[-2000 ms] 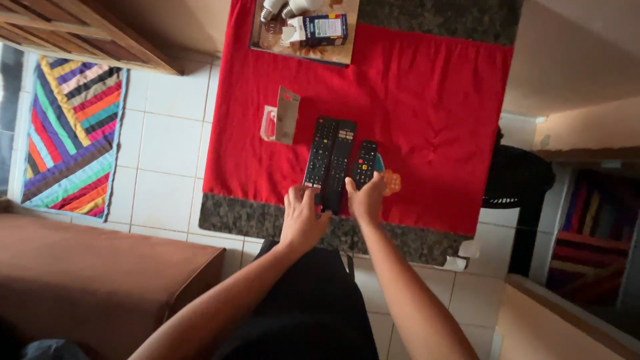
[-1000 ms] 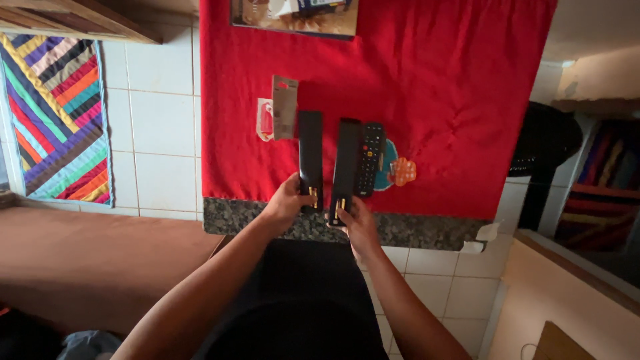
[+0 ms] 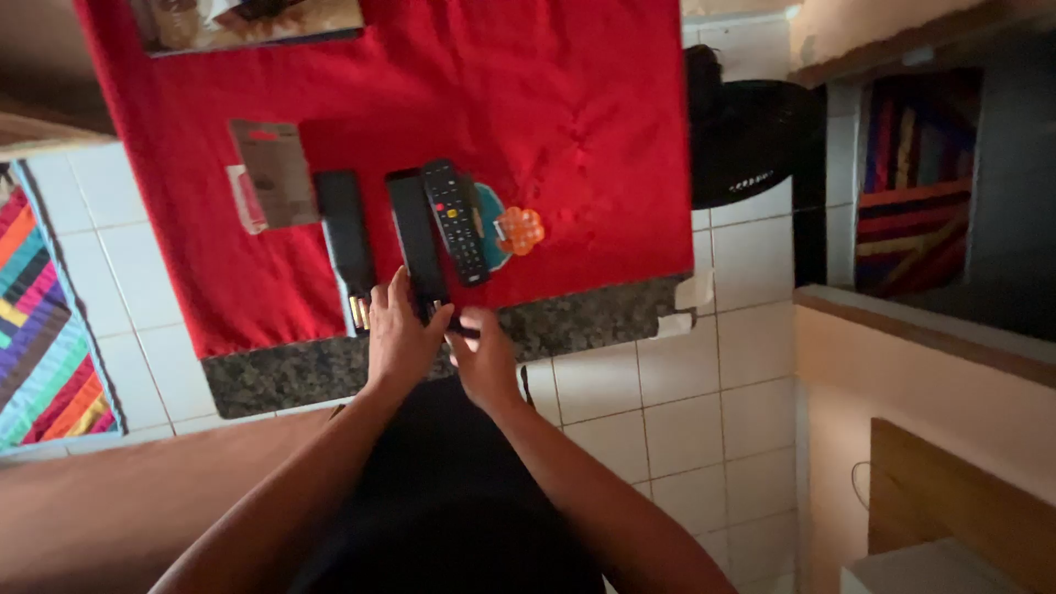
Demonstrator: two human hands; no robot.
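Observation:
Face down on the red cloth lies a black remote control (image 3: 417, 235), its lower end between my two hands. My left hand (image 3: 404, 330) rests on that lower end, fingers along its left side. My right hand (image 3: 485, 355) is at its lower right corner, fingers around a small dark piece that may be a battery cover. Another face-down remote control (image 3: 345, 231) lies left of my left hand, with batteries (image 3: 358, 312) showing in its bay. A third remote control (image 3: 455, 223), buttons up, lies right of the middle one, against a blue and orange item (image 3: 520, 231).
An opened cardboard package (image 3: 276, 175) lies left of the remotes. A tray or box (image 3: 256, 29) with things on it stands at the far left. The dark granite edge (image 3: 577, 322) runs along the near side, and a black round object (image 3: 751, 144) is beyond the right side.
My left hand has left the left remote, which now lies on the cloth, and has joined my right hand at the middle remote. A second ago each hand was at a separate face-down remote.

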